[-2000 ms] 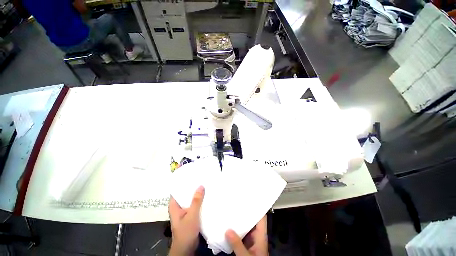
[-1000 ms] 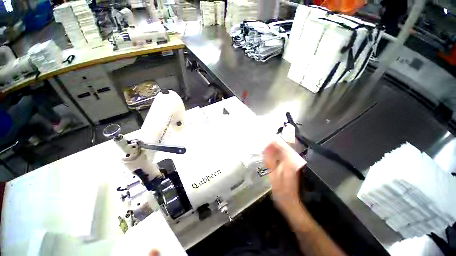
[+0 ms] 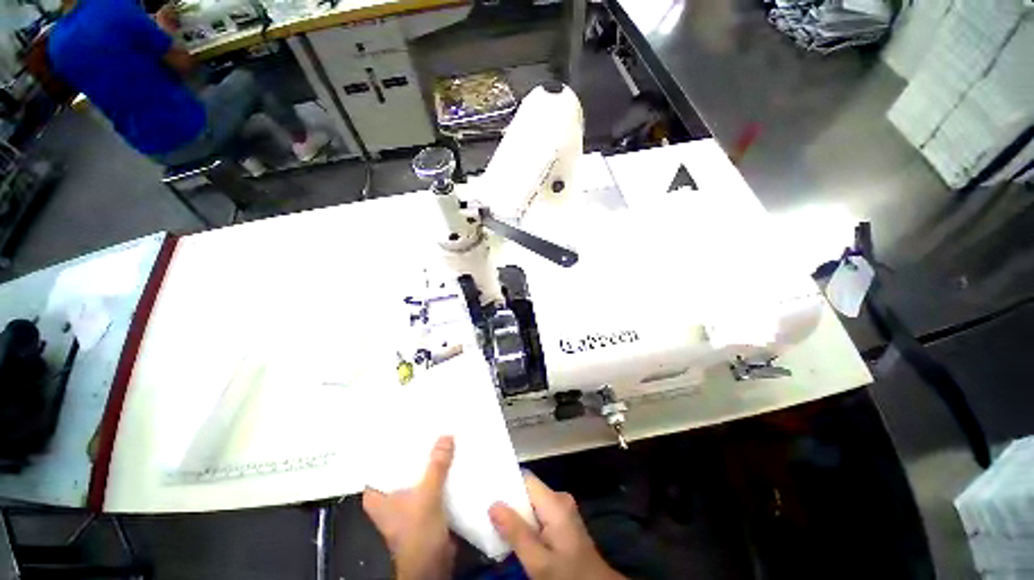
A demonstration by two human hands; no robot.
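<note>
A white fabric panel (image 3: 471,425) lies between my hands, its far end at the sewing head's needle area (image 3: 499,334). My left hand (image 3: 420,510) holds its left side, thumb on top. My right hand (image 3: 550,527) holds its near right corner, thumb on top, fingers underneath. The white sewing machine body (image 3: 635,346), with dark lettering, extends to the right of the panel. A post with a round knob (image 3: 434,164) and a grey lever (image 3: 531,240) stands beyond the panel. The needle itself cannot be made out.
A small yellow fitting (image 3: 405,369) sits left of the sewing head. A white bundle (image 3: 760,323) lies over the machine's right end. A black strap with a white tag (image 3: 850,283) is right of the table. Stacked white pieces (image 3: 1003,504) stand far right. A person in blue (image 3: 125,79) sits behind.
The view has swung back left. My right hand has come from the machine's right end to the panel near my left hand. The panel now lies narrower, left of the lettering, than two seconds ago.
</note>
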